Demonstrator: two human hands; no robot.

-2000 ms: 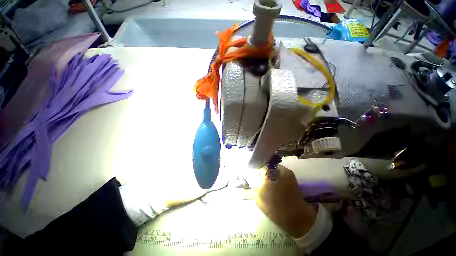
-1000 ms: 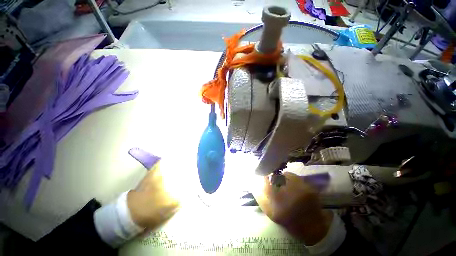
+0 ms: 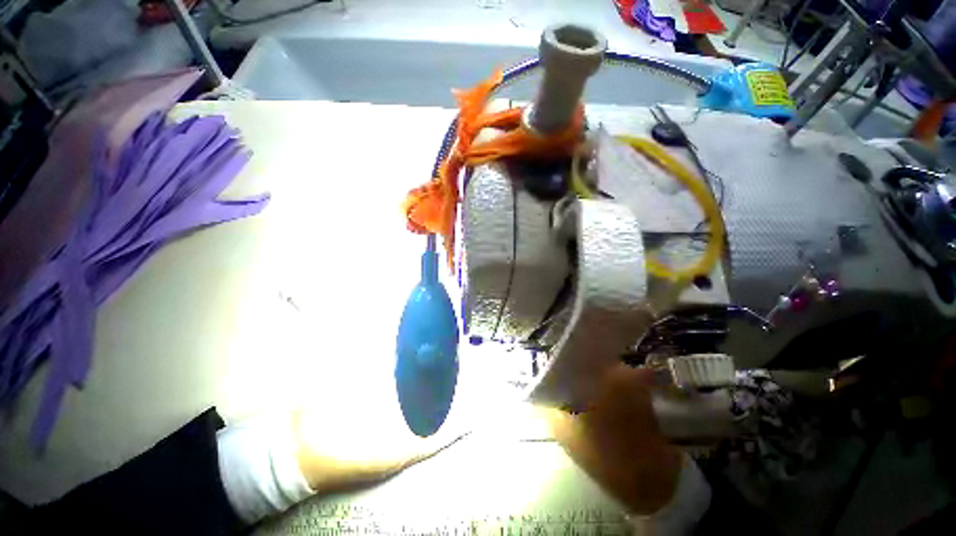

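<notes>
The whitish sewing machine head point(image 3: 514, 251) stands right of centre on the pale table. My right hand point(image 3: 618, 445) is at the needle area under the head, blurred and partly hidden by the machine; its fingertips cannot be made out. My left hand point(image 3: 362, 445) reaches right along the table toward the needle area, its fingers lost in the glare. No purple strip can be made out at either hand. A loose pile of purple strips point(image 3: 142, 204) lies on the left of the table.
A blue teardrop-shaped bulb point(image 3: 427, 361) hangs in front of the head from an orange cloth tie point(image 3: 435, 204). A yellow cord point(image 3: 713, 225) loops on the head. A grey-blue trough point(image 3: 346, 71) and a blue bottle point(image 3: 757, 90) are behind. A printed scale point(image 3: 419, 517) runs along the front edge.
My left hand has moved right toward the needle, and the short purple strip seen by it one second ago no longer shows. My right hand stays by the needle; purple fabric beside it no longer shows.
</notes>
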